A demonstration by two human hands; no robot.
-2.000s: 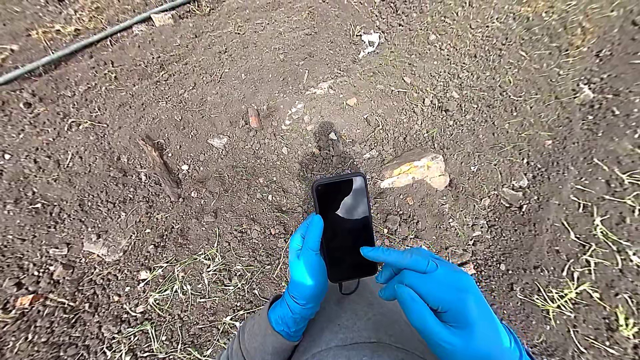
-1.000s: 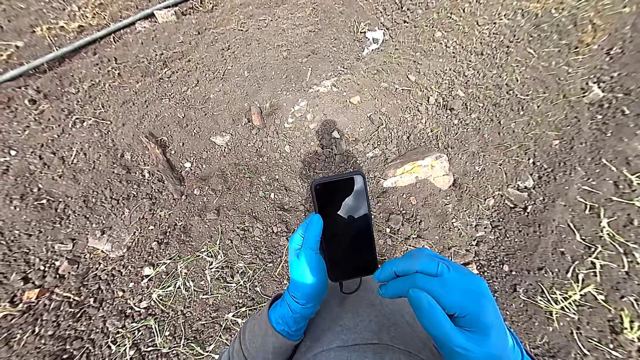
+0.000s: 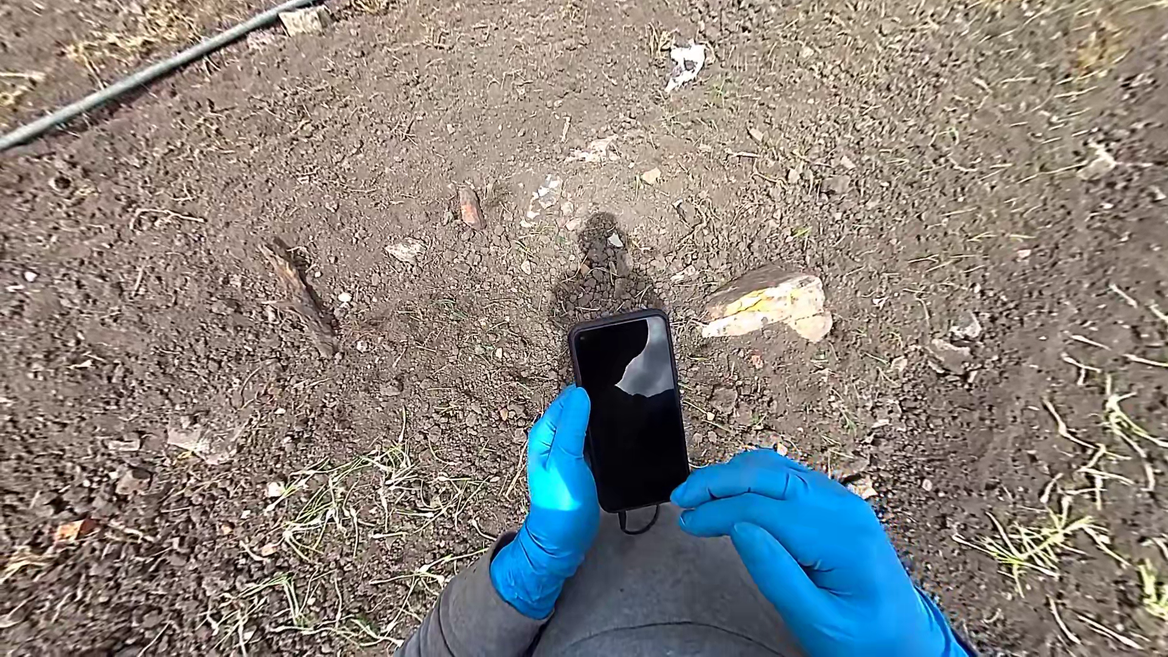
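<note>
A black smartphone in a dark case [image 3: 634, 415] lies in my left hand [image 3: 558, 493], which wears a blue glove and grips the phone's left side. Its screen is dark and reflects a bright patch of sky near the top. A thin cord loop hangs at the phone's lower edge. My right hand [image 3: 803, 538], also in a blue glove, is by the phone's lower right corner with fingers partly curled and nothing held in them. Whether its index fingertip touches the case cannot be told.
Below lies bare soil with small stones. A pale stone with a yellow patch [image 3: 771, 306] is right of the phone, a piece of wood [image 3: 301, 297] at the left. A hose or pipe [image 3: 155, 71] crosses the upper left corner. Uprooted grass [image 3: 351, 497] lies at lower left.
My right index finger was over the lower right of the phone's screen two seconds before; it has drawn back to the corner. The left hand keeps its hold on the phone.
</note>
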